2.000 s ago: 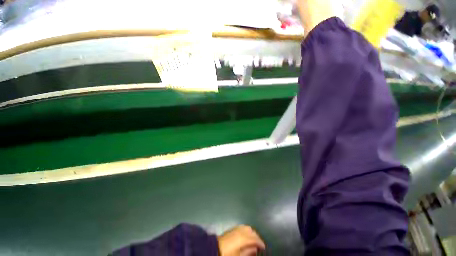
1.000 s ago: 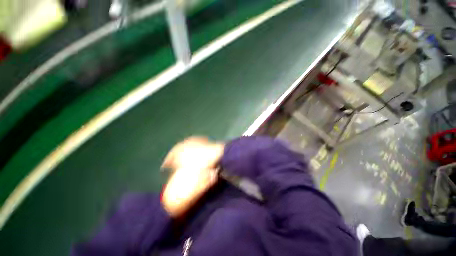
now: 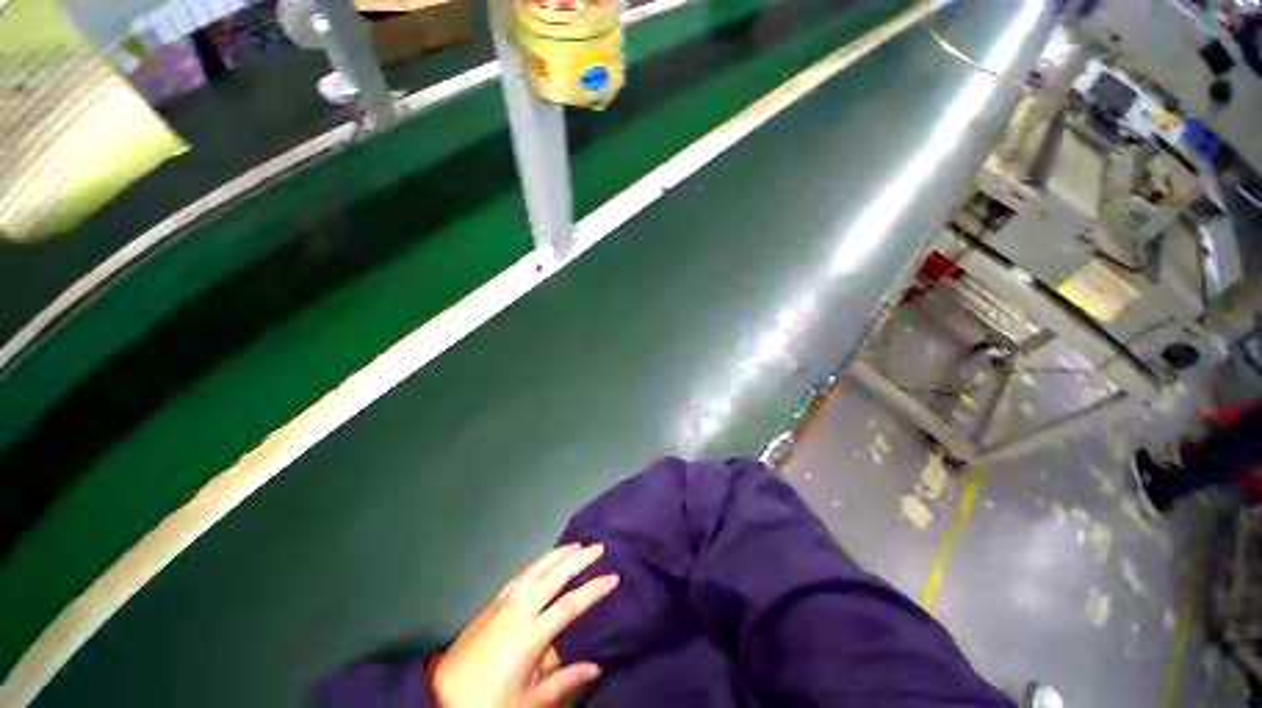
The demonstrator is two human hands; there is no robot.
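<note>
My left hand (image 3: 519, 639) is near the bottom centre, coming from a purple sleeve at the lower left. Its fingers are apart, and it lies against the purple cloth of my right sleeve or jacket front. No object shows in it. My right arm (image 3: 844, 622) is bent in front of my body in its purple sleeve; my right hand is hidden behind cloth or cut off. The dark green workbench (image 3: 457, 457) lies in front of me.
A cream rail (image 3: 332, 401) separates the bench from the green conveyor (image 3: 346, 291). A grey upright (image 3: 543, 180) carries a yellow printed can (image 3: 574, 56). A pale yellow card (image 3: 69, 125) hangs upper left. Machine stands (image 3: 1024, 332) and a person's dark-clothed leg (image 3: 1204, 463) are right.
My right arm, first stretched to the shelf, has come back and folded at my body. My hands were together a second ago; now only the left shows. The view has turned right.
</note>
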